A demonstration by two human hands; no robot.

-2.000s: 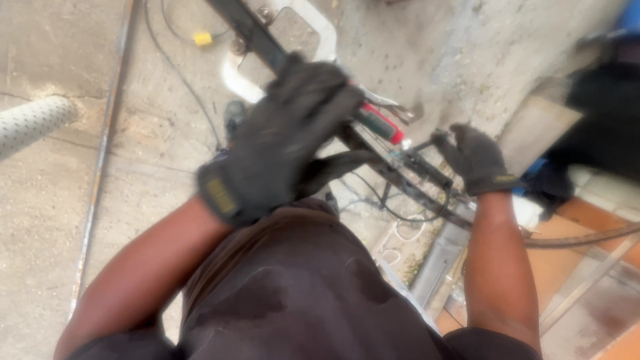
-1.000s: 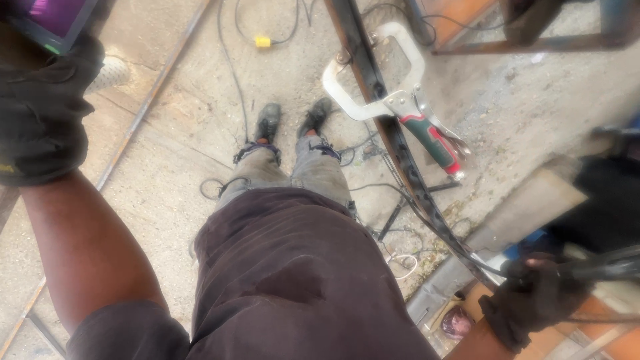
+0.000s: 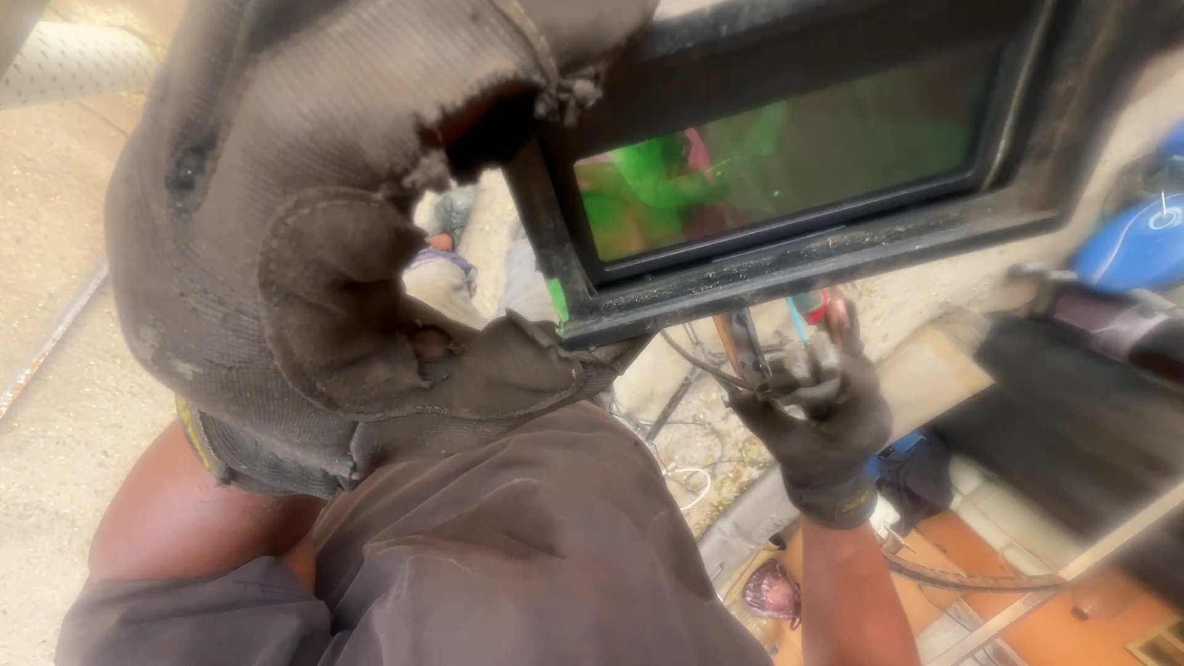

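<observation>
A worn dark work glove with torn fingers covers my left hand, large and close to the camera. It holds the frame of a black welding shield by its left edge; the shield's dark green lens shows reflections. Below the shield's lower edge is my gloved right hand, its fingers bent beside a dark metal bar. A small red and teal part, likely the handle of a locking C-clamp, shows just above those fingers. Whether the right hand grips anything cannot be made out. The shield hides the rest of the clamp and bar.
Cables and a white loop lie on the concrete floor below the bar. At the right are a blue object, a light board and orange panels. A long thin rod lies at the left, near a perforated white tube.
My left hand and the shield have come from the upper left to the front of the view. My right hand has moved from the lower right towards the bar and clamp.
</observation>
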